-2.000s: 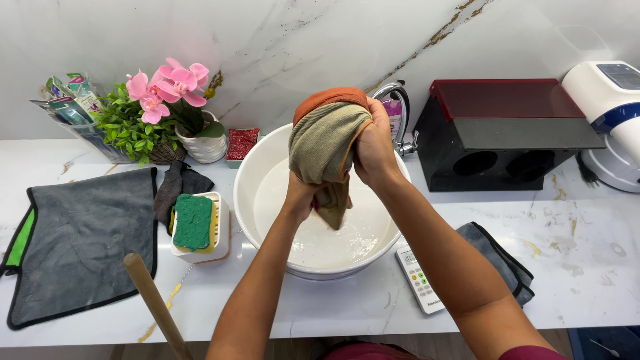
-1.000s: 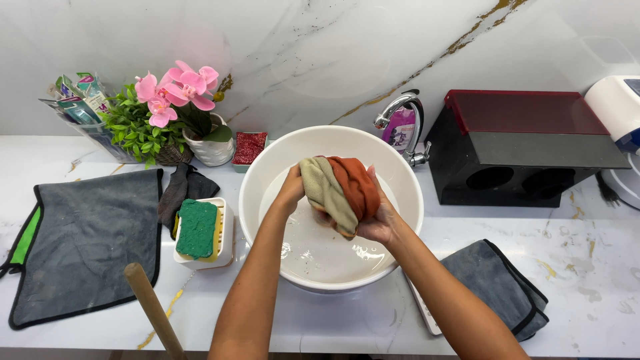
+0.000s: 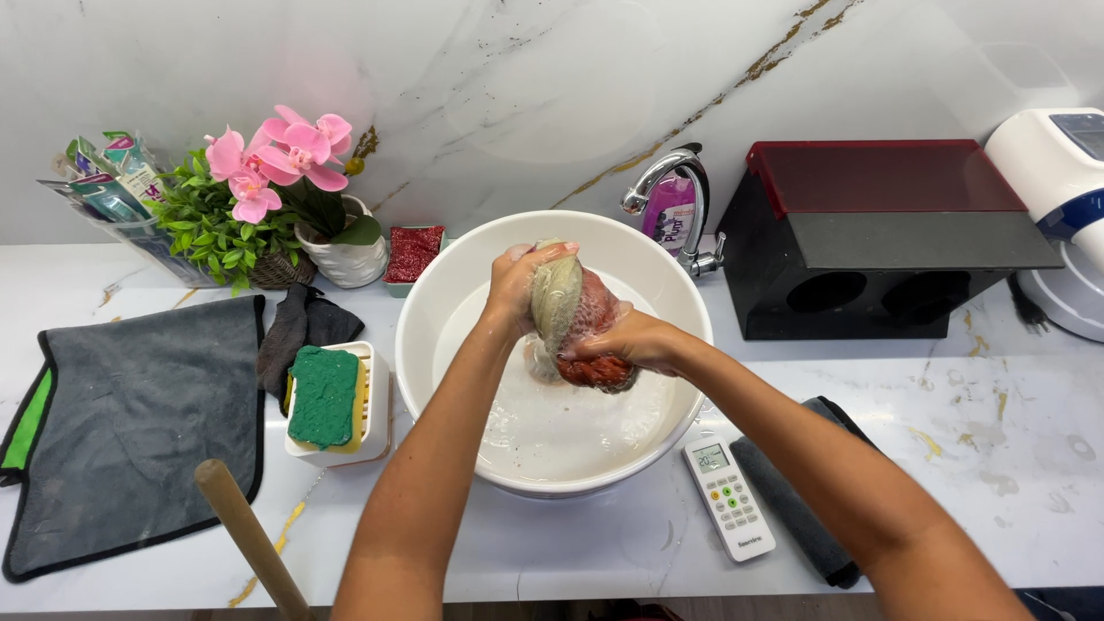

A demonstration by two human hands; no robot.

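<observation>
A wet, bunched cloth, olive on one side and reddish-orange on the other (image 3: 595, 315), is squeezed between both hands above a round white basin (image 3: 423, 345). My left hand (image 3: 522, 285) grips its olive upper left part. On its lower right, my right hand (image 3: 625, 341) is closed around the reddish part. Suds cover the cloth, and water runs below it. Shallow water lies in the basin. A chrome faucet (image 3: 690, 190) stands at the basin's back right, with a purple bottle (image 3: 669, 211) behind it.
Left of the basin are a green and yellow sponge (image 3: 324, 398) on a white holder, dark cloths (image 3: 142, 431), potted flowers (image 3: 349, 250) and a wooden handle (image 3: 250, 535). To the right are a remote control (image 3: 729, 498), a folded grey cloth (image 3: 802, 492) and a black box (image 3: 871, 293).
The cloth has become wet and sudsy and is squeezed more tightly. My left hand has moved over its upper side. The remote, mostly covered one second ago, shows fully now.
</observation>
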